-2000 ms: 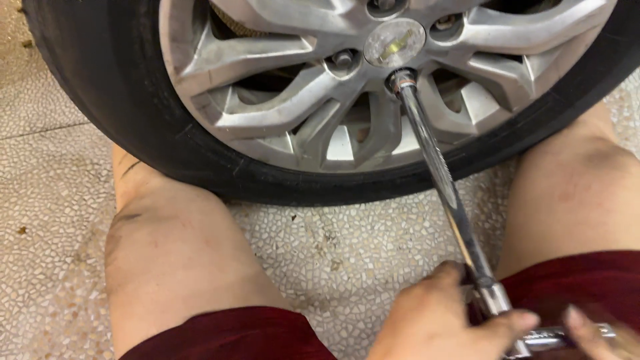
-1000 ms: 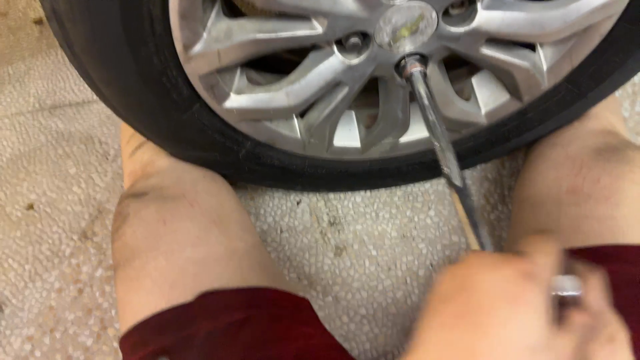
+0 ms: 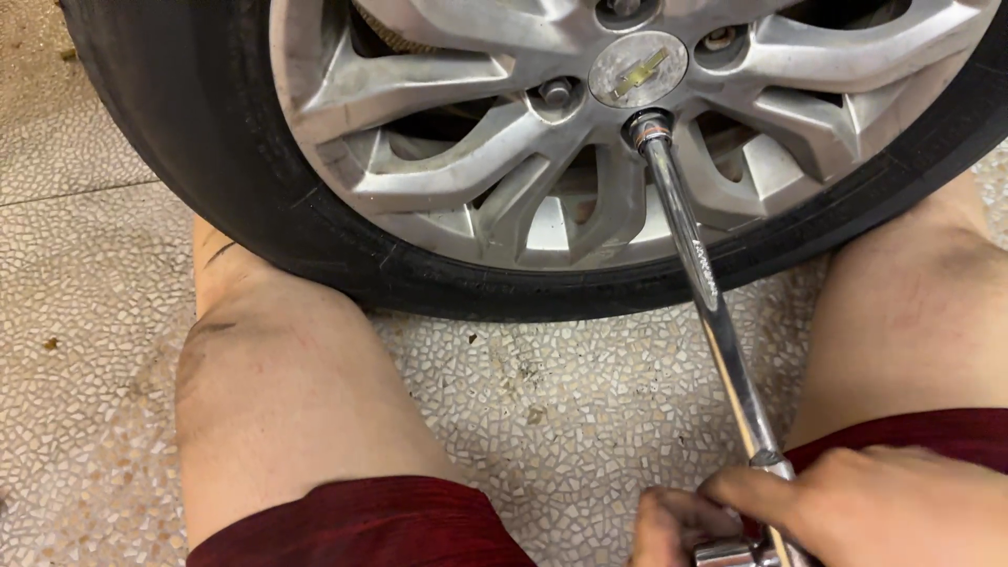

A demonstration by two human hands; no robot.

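Observation:
A long chrome extension bar (image 3: 713, 315) slants down from the wheel's lower lug hole, with a chrome socket (image 3: 652, 132) at its upper end, seated in the hole below the centre cap (image 3: 638, 69). My right hand (image 3: 866, 496) comes in from the right edge and grips the bar's lower end. Dark-smudged fingers, seemingly of my left hand (image 3: 661, 524), curl beside a short chrome crosspiece (image 3: 724, 554) at the bottom edge; their grip is cut off by the frame. Other lug nuts show at the left hole (image 3: 556, 92) and right hole (image 3: 718, 38).
The silver alloy wheel (image 3: 441, 177) and its black tire (image 3: 189, 150) lie between my bare legs. Dark red shorts (image 3: 370, 520) cover my thighs. Pale mosaic-like flooring (image 3: 504, 394) shows between the legs and at the left.
The chrome crosspiece, on the right of the bar two seconds ago, is now seen on its left. The hands have shifted around the bar's lower end. The socket stays in the same lug hole.

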